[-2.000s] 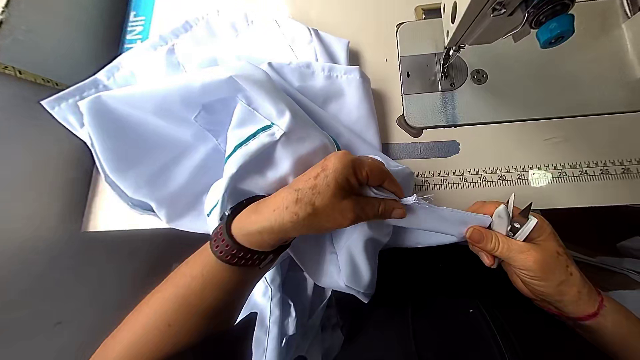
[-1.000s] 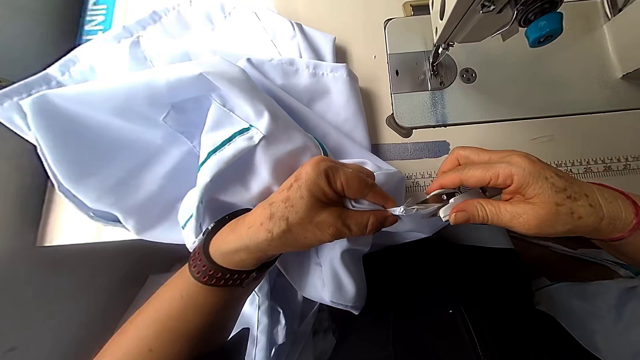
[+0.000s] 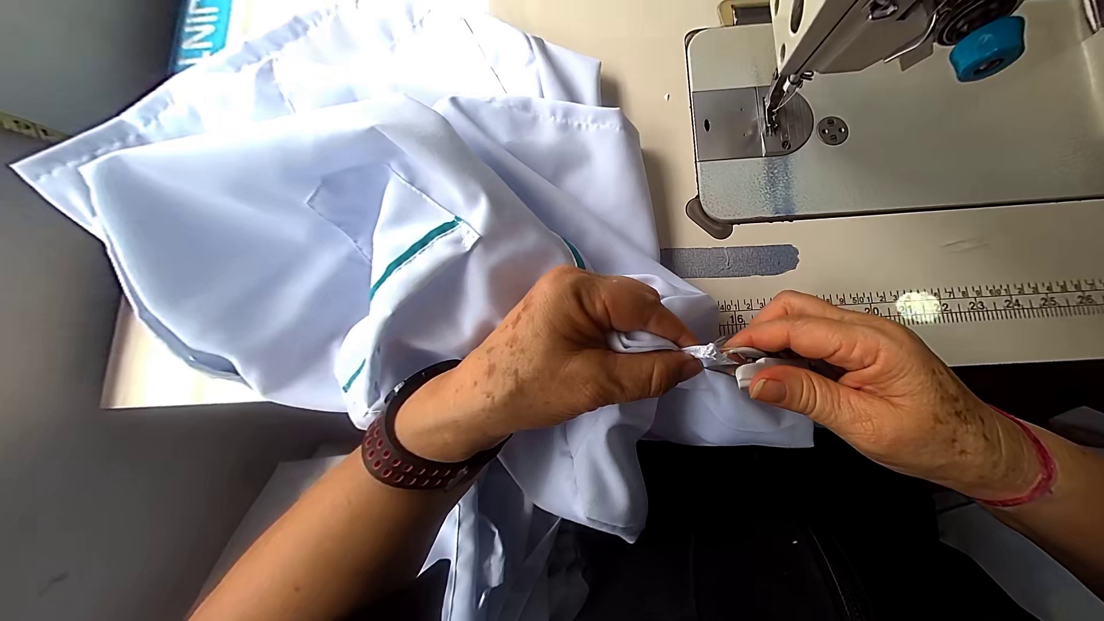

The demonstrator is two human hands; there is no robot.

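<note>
A white fabric garment (image 3: pixel 250 216) with teal trim and a pocket-like flap lies bunched across the table's left part and hangs over its front edge. My left hand (image 3: pixel 561 354), with a perforated watch strap at the wrist, pinches a folded edge of it between thumb and fingers. Close to those fingertips, my right hand (image 3: pixel 854 379) holds small thread snips (image 3: pixel 749 366), whose blades meet the pinched edge. The fingers hide part of the snips, and whether the blades are apart cannot be told.
Behind my right hand stands a sewing machine with a metal bed (image 3: pixel 906 155), a needle and presser foot (image 3: pixel 774 116) and a blue knob (image 3: pixel 987 50). A printed ruler strip (image 3: pixel 1018 304) runs along the table's front edge. A worn grey strip (image 3: pixel 733 260) lies beside the garment.
Two seconds ago my right hand held the fabric farther right, with the snips in its palm. It has moved left to my left fingertips, and the snips now point at the pinched edge.
</note>
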